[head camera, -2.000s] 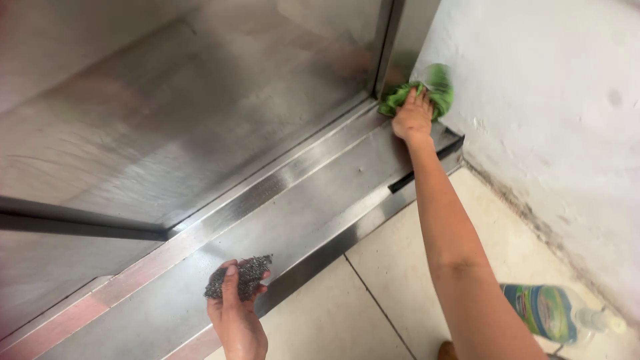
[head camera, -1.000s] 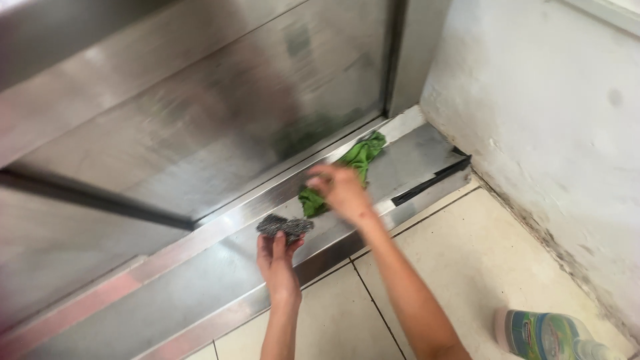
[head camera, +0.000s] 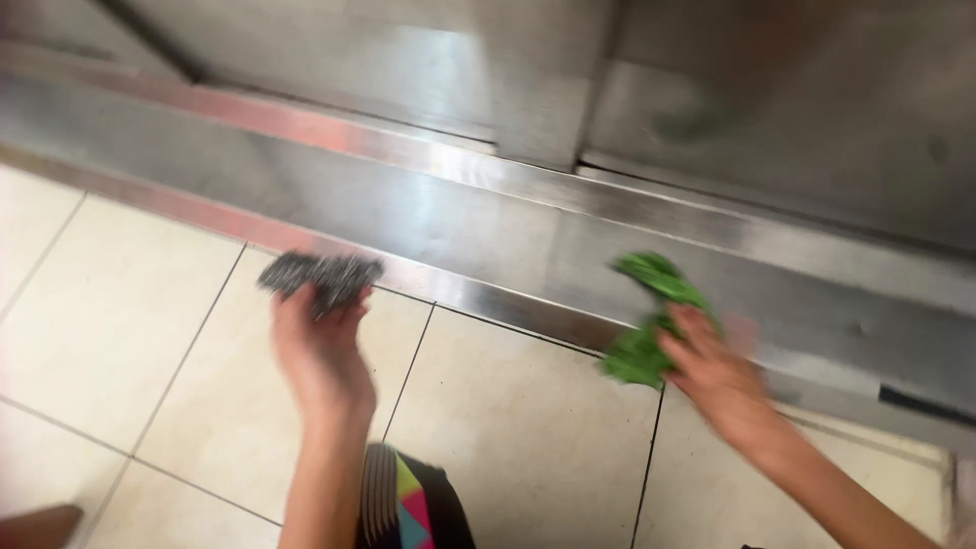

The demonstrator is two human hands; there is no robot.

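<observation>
My left hand point(head camera: 324, 358) holds a grey metal scouring pad point(head camera: 322, 278) above the tiled floor, close to the front edge of a stainless steel ledge point(head camera: 488, 236). Further right, my right hand point(head camera: 709, 354) has its fingers on a green cloth point(head camera: 648, 354), which lies over the front edge of the same ledge. Part of the cloth is folded up and blurred by motion. The two hands are well apart.
Stainless steel panels point(head camera: 740, 130) rise behind the ledge. A dark strip point(head camera: 926, 406) lies along the ledge's front at right. Cream floor tiles point(head camera: 518, 412) run below. Colourful patterned fabric point(head camera: 412, 496) shows at the bottom, between my arms.
The view has swung left along the ledge. My right hand has left the corner by the wall, where it was two seconds ago, and has brought the green cloth to the ledge's front edge.
</observation>
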